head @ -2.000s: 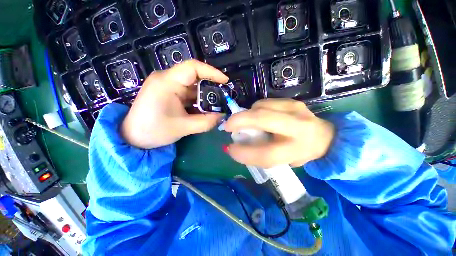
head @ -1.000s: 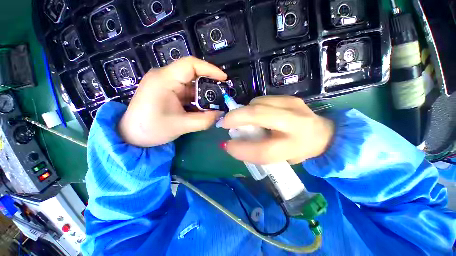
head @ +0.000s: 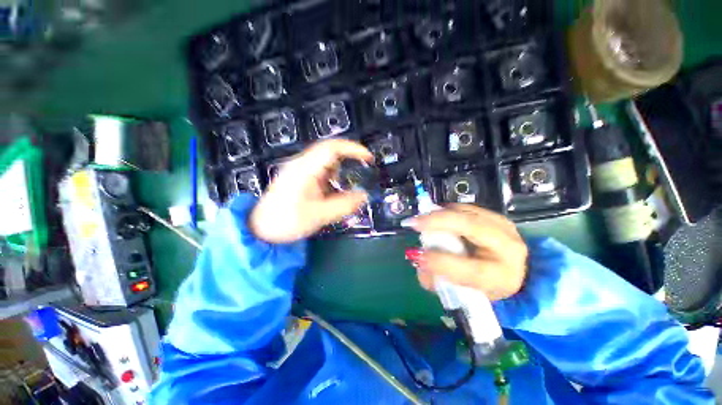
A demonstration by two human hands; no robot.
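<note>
My left hand (head: 309, 194) holds a black housing (head: 352, 174) between thumb and fingers, above the front edge of the black blister tray (head: 380, 235). The housing is blurred and partly hidden by the fingers. My right hand (head: 471, 249) holds the glue syringe (head: 473, 312), its blue needle tip (head: 420, 190) pointing up over the tray's front row, apart from the held housing. The syringe's green cap (head: 507, 354) is near my lap. Black housings sit in many tray pockets, one at the front (head: 397, 203) between my hands.
A screwdriver with cream tape (head: 625, 206) lies right of the tray, with an amber tub (head: 629, 47) behind it. At left are a control box (head: 96, 245), a second white box (head: 119, 356), a solder spool (head: 111, 142) and a blue stick (head: 194, 182). A pale hose (head: 360, 356) crosses my lap.
The view has shifted, showing more tray rows and the amber tub. The needle tip has moved away from the held housing. Both hands keep their holds.
</note>
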